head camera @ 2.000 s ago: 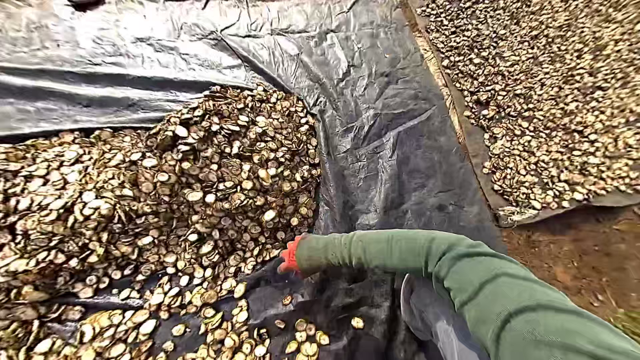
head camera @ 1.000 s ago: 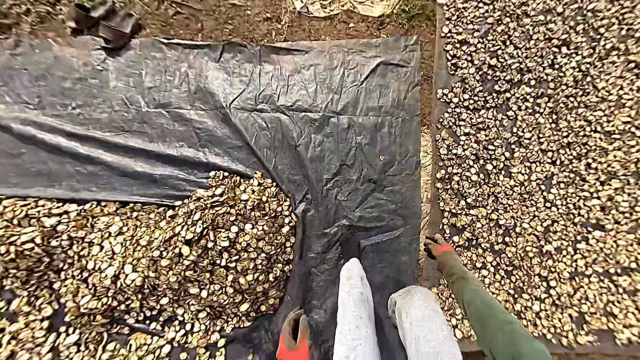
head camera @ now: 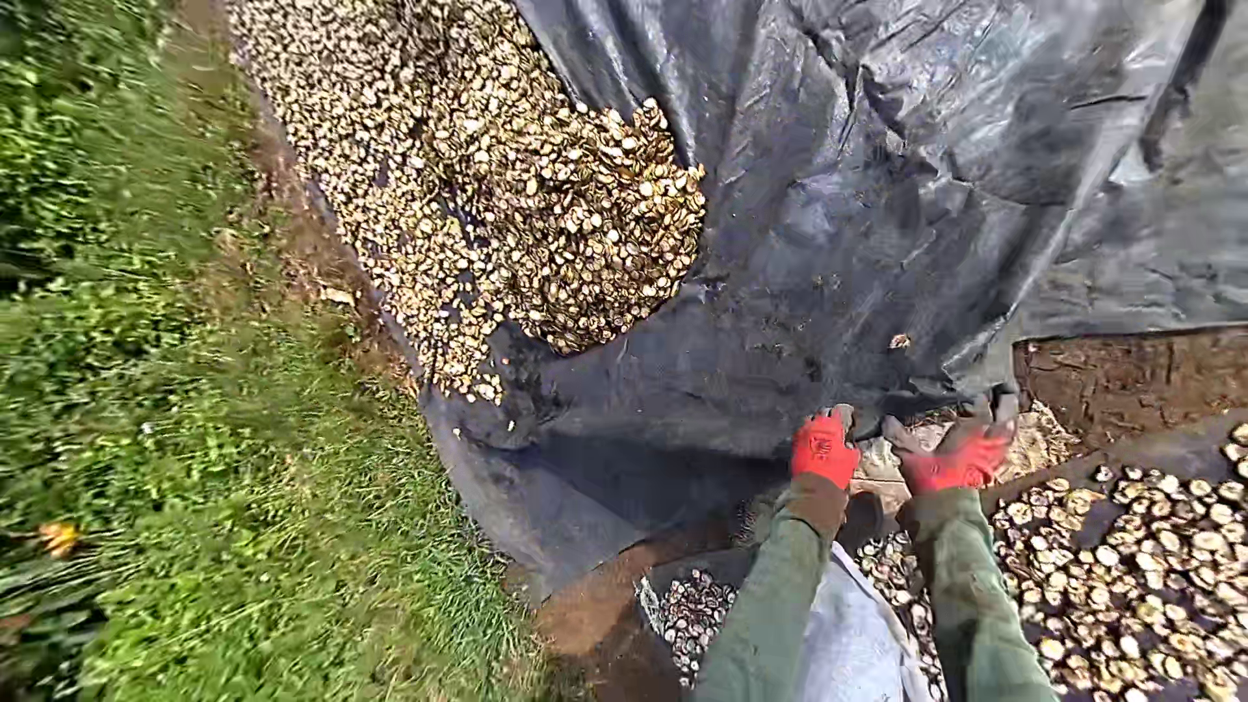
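Note:
Both hands wear red and grey work gloves below green sleeves. My left hand (head camera: 827,444) is closed on the near edge of a black plastic sheet (head camera: 770,331). At the sheet's edge to the right is my right hand (head camera: 960,448), thumb and fingers apart; whether it grips the plastic is not plain. The sheet looks raised and creased near both hands. A heap of dried round slices (head camera: 585,234) lies on the sheet to the upper left, thinning out toward its left border.
More slices (head camera: 1141,575) lie spread on another dark sheet at lower right, and some (head camera: 694,614) at bottom centre. Bare soil (head camera: 1141,380) shows between the sheets. Grass (head camera: 292,526) borders the left side. A pale trouser leg (head camera: 853,634) stands between my arms.
The view has swung widely. My hands, apart a second ago with one near each side of my legs, are now close together at the black sheet's edge.

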